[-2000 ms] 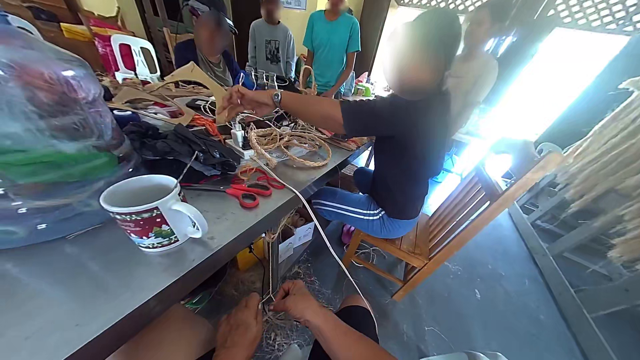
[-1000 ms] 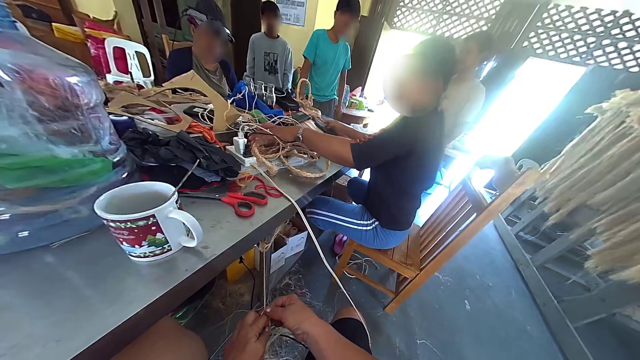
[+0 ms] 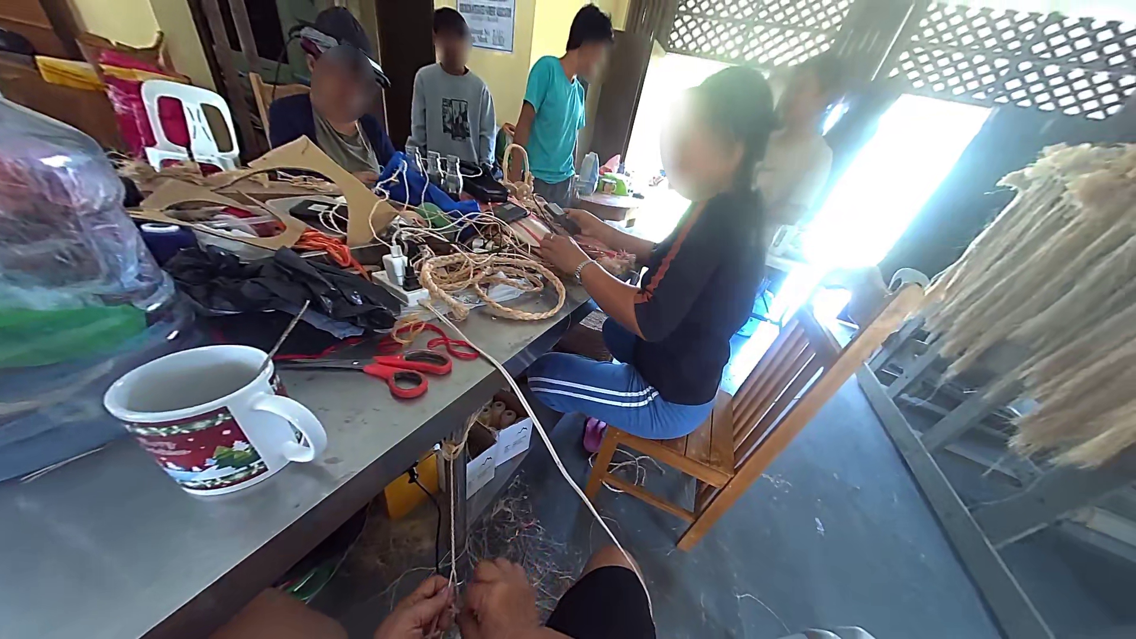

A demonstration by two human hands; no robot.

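Note:
Low between the knees, my left hand (image 3: 417, 611) pinches strands of natural fibre cord (image 3: 453, 506) that run up to the table's edge. Close beside it, my right hand (image 3: 500, 596) is curled at the same strands, its fingertips partly hidden. On the metal tabletop (image 3: 355, 453) above them are red-handled scissors (image 3: 404, 373) and a Christmas-patterned mug (image 3: 213, 426) with a stirrer in it. A braided fibre rope (image 3: 497, 280) lies coiled further back. A white cable (image 3: 550, 444) hangs from a power strip past my right hand.
A person (image 3: 692, 257) sits at the table on a wooden chair (image 3: 754, 417); other people are beyond. A black plastic bag (image 3: 275, 288) and a large clear plastic container (image 3: 71, 266) stand at left. Under the table is a cardboard box (image 3: 497, 444). Fibre bundles (image 3: 1047, 293) hang at right.
The seated person's arms have come down from a raised reach to the items on the table. My hands stay together at the cord. The view has shifted slightly.

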